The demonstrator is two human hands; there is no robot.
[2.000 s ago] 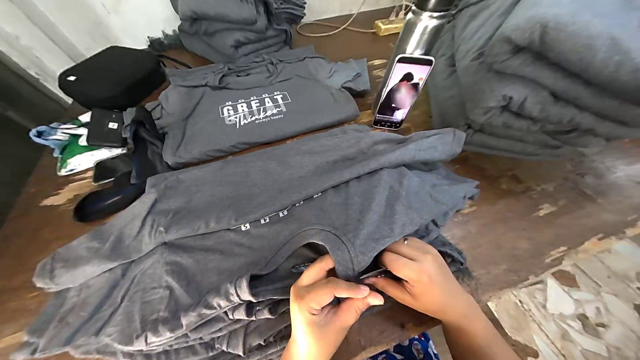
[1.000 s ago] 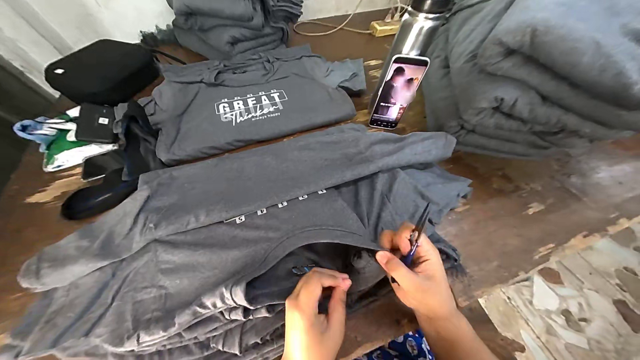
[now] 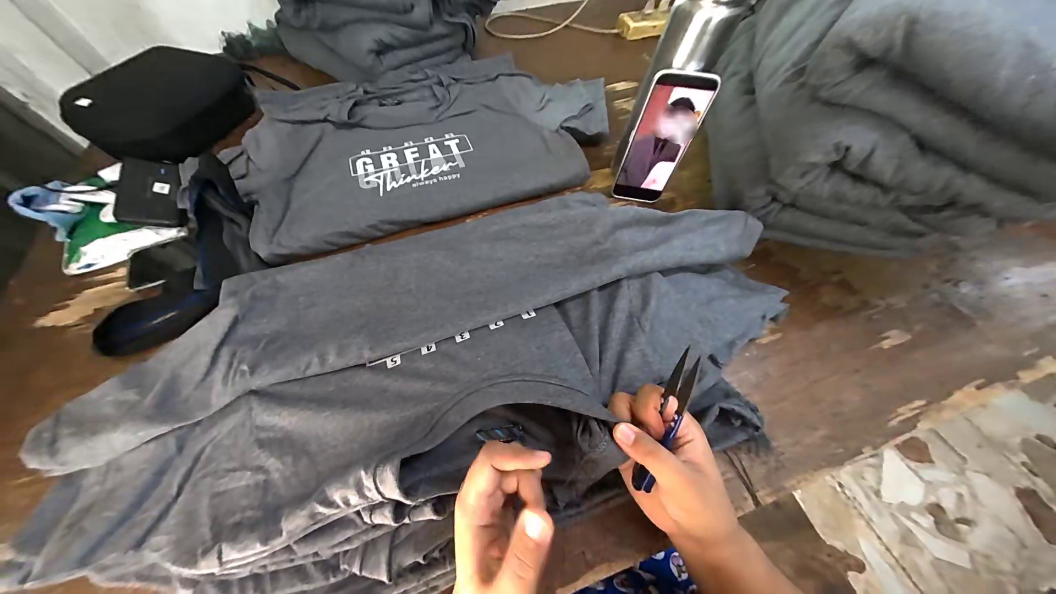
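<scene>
A grey T-shirt (image 3: pixel 528 363) lies on a stack of similar shirts, its neck opening toward me and a dark neck label (image 3: pixel 500 432) showing inside. My right hand (image 3: pixel 672 470) pinches the collar's right edge between thumb and finger and also holds small thread snips (image 3: pixel 678 396), blades pointing up and parted. My left hand (image 3: pixel 505 516) is just below the label, in front of the neck opening, fingers curled with a gap to the thumb; nothing is seen in it.
A printed grey T-shirt (image 3: pixel 330 206) lies folded behind. A phone (image 3: pixel 667 136) leans on a steel bottle (image 3: pixel 701 37). Piled grey cloth (image 3: pixel 891 124) fills the right rear. A black case (image 3: pixel 157 103), a small black box (image 3: pixel 148 194) and a dark rounded object (image 3: pixel 153 318) are at left.
Both hands were together at the collar's edge two seconds ago; they are now apart. The snips have come into clear view in my right hand. My left hand's fingertips have parted since one second ago.
</scene>
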